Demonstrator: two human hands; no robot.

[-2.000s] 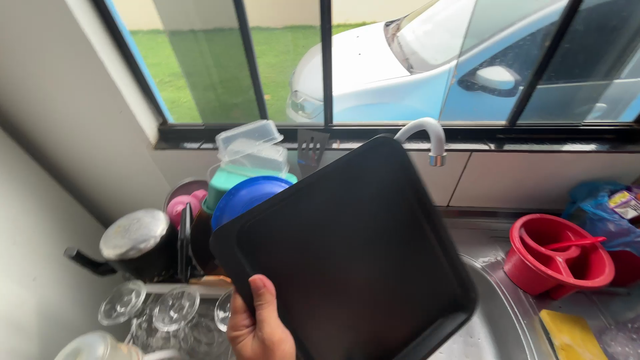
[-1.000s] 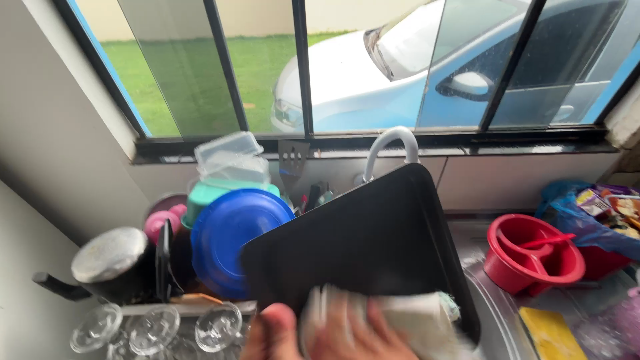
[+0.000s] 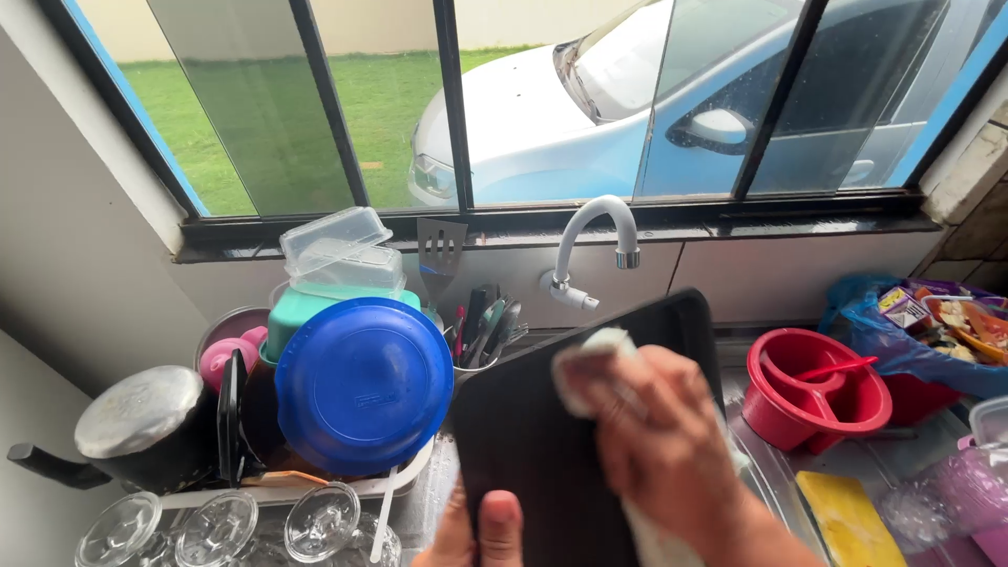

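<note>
A black rectangular baking pan point(image 3: 535, 465) is held tilted over the sink. My left hand point(image 3: 480, 528) grips its lower left edge, thumb on the face turned to me. My right hand point(image 3: 669, 441), blurred, presses a bunched whitish cloth point(image 3: 594, 370) against the pan's upper part; the cloth's tail hangs below the hand. Behind the pan, a white curved faucet point(image 3: 598, 228) comes out of the wall. To its left stand a holder of cutlery point(image 3: 484, 331) and a slotted spatula point(image 3: 441, 252). Most of the sink bowl is hidden by the pan and my hands.
At left, a dish rack point(image 3: 409, 472) holds a blue bowl point(image 3: 366, 386), a black-handled pot point(image 3: 142, 417) and plastic containers point(image 3: 342, 260). Upturned stemmed glasses point(image 3: 216, 528) stand in front. At right are a red divided caddy point(image 3: 819, 386), a yellow sponge point(image 3: 846, 520) and a blue waste bag point(image 3: 913, 346).
Two seconds ago only my left hand showed on the pan. My right hand then came in with the cloth at the pan's lower part, and is now higher on it.
</note>
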